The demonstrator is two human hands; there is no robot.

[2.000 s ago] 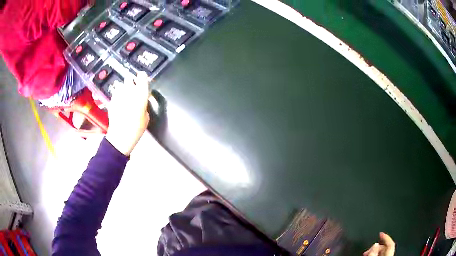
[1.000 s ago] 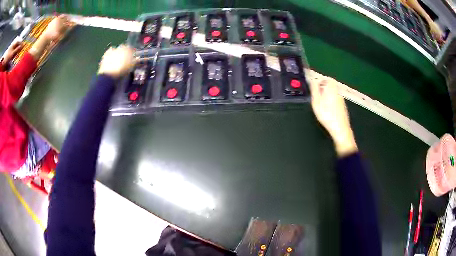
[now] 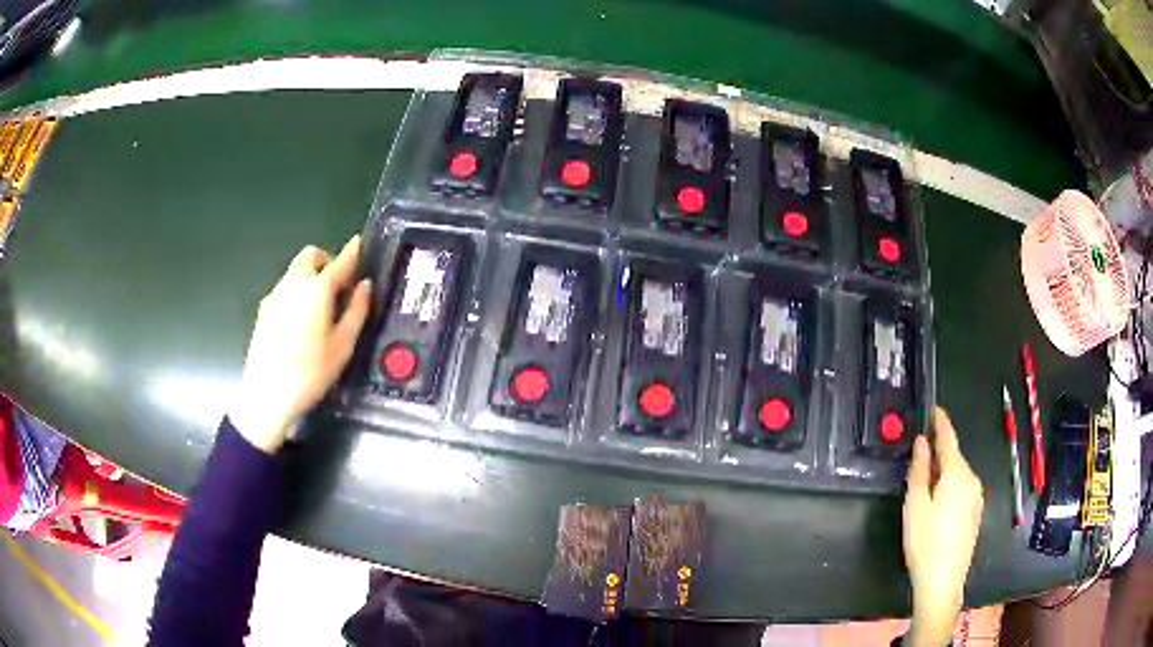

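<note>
A clear blister tray [image 3: 607, 234] lies in front of me, with phones in two rows of pockets. The phones, such as this one [image 3: 664, 354], lie face down, with a silvery-white label in the open battery recess and a red disc towards my side. My left hand [image 3: 301, 339] holds the tray's left edge. My right hand [image 3: 942, 506] is at the tray's lower right corner, fingers against its edge. Two groups of dark batteries [image 3: 589, 559] with gold print lie side by side at the mat's near edge, below the tray.
The tray's far side overlaps the pale edge [image 3: 253, 78] of the green conveyor [image 3: 291, 28]. At right are a pink fan [image 3: 1075, 272], a red pen [image 3: 1034, 417], a white and red pen [image 3: 1013, 455], a dark device [image 3: 1062, 480] and cables. Red fabric shows at lower left.
The tray was at upper left two seconds ago, then in both hands over the far mat. It is now closer to me, and my right hand has moved down its right side.
</note>
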